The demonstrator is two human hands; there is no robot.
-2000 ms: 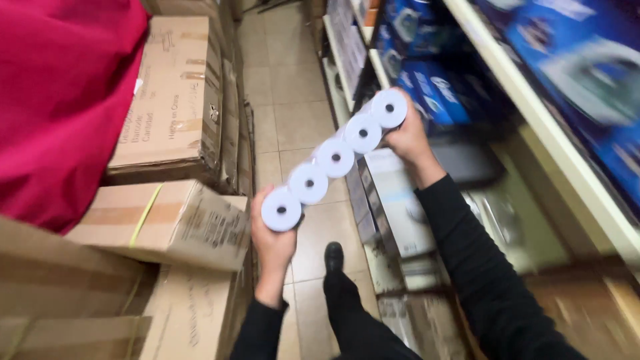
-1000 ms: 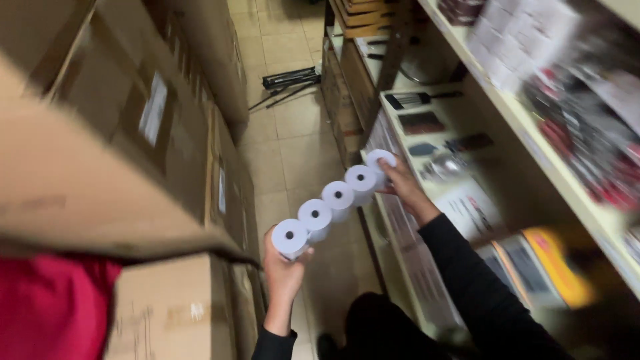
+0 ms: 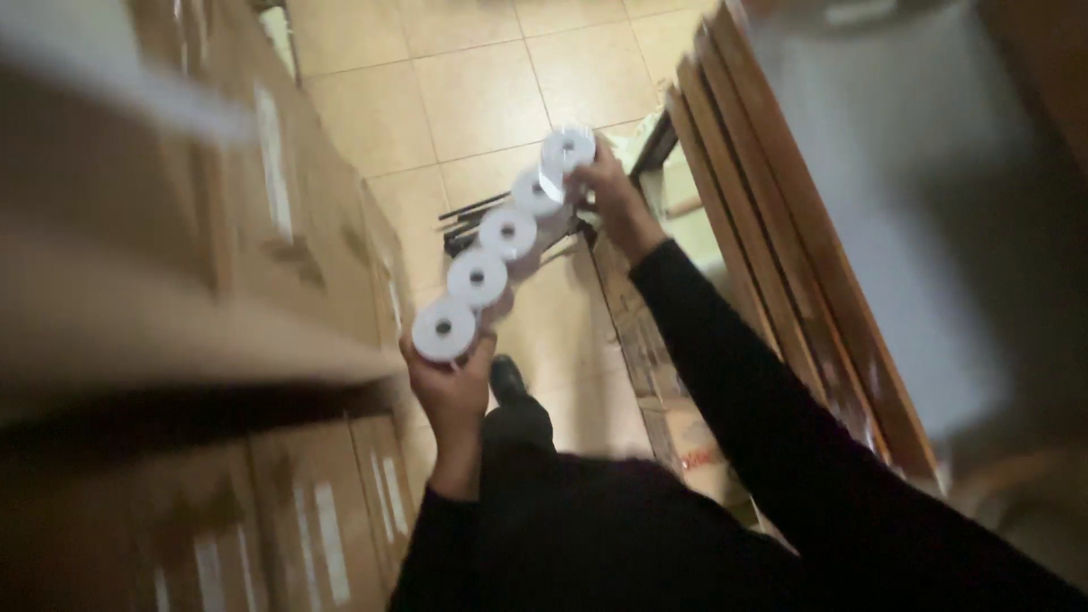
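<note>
A row of several white paper rolls (image 3: pixel 478 278), seemingly wrapped together in clear film, spans the space between my hands. The row slants from lower left to upper right, with the dark core holes facing up. My left hand (image 3: pixel 450 378) grips the lower-left end roll from below. At the upper-right end, my right hand (image 3: pixel 605 191) is closed on the last roll from its right side. Motion blur softens the wrap and the fingers.
Stacked cardboard boxes (image 3: pixel 314 212) line the left side. Brown boards or panels (image 3: pixel 790 246) stand at the right. Black rods (image 3: pixel 476 212) lie on the tiled floor (image 3: pixel 484 93) beyond the rolls. A dark shoe (image 3: pixel 508 378) shows below my left hand.
The view has moved along the aisle, away from the shelves of goods, with the floor rods now nearer. Both hands have kept hold of the row of rolls, which now slants more steeply.
</note>
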